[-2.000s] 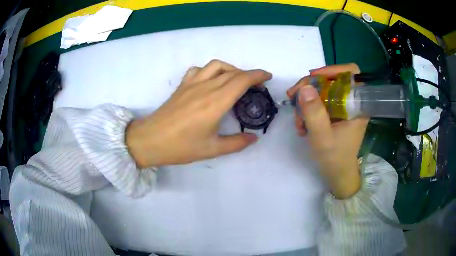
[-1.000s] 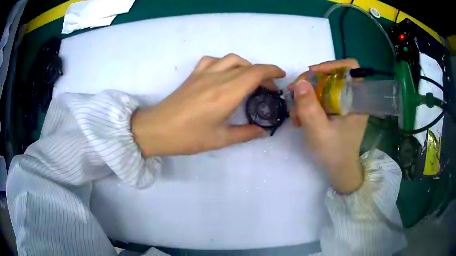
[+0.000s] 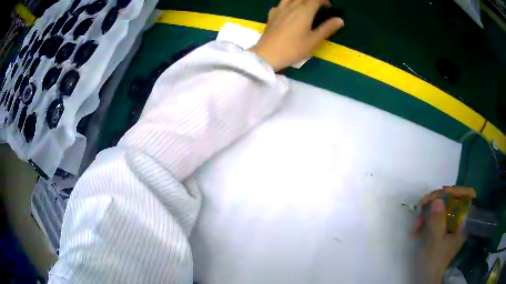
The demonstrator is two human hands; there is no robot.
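Observation:
My left hand is stretched out past the yellow stripe at the top, fingers around a dark watch case that is mostly hidden. Whether the case is lifted or rests on the green surface, I cannot tell. My right hand is at the right edge of the foam pad, holding the dispensing syringe by its yellow-amber band. The needle points left over the pad.
A blister tray with dark round parts stands at the upper left. Loose black cases lie beside my left sleeve. White wiping paper is partly under my left wrist. A dark part lies beyond the yellow stripe.
The view has turned left. My left hand has moved from the pad's middle to beyond the stripe, and the watch case has left the pad. My right hand still holds the syringe, farther from my left hand.

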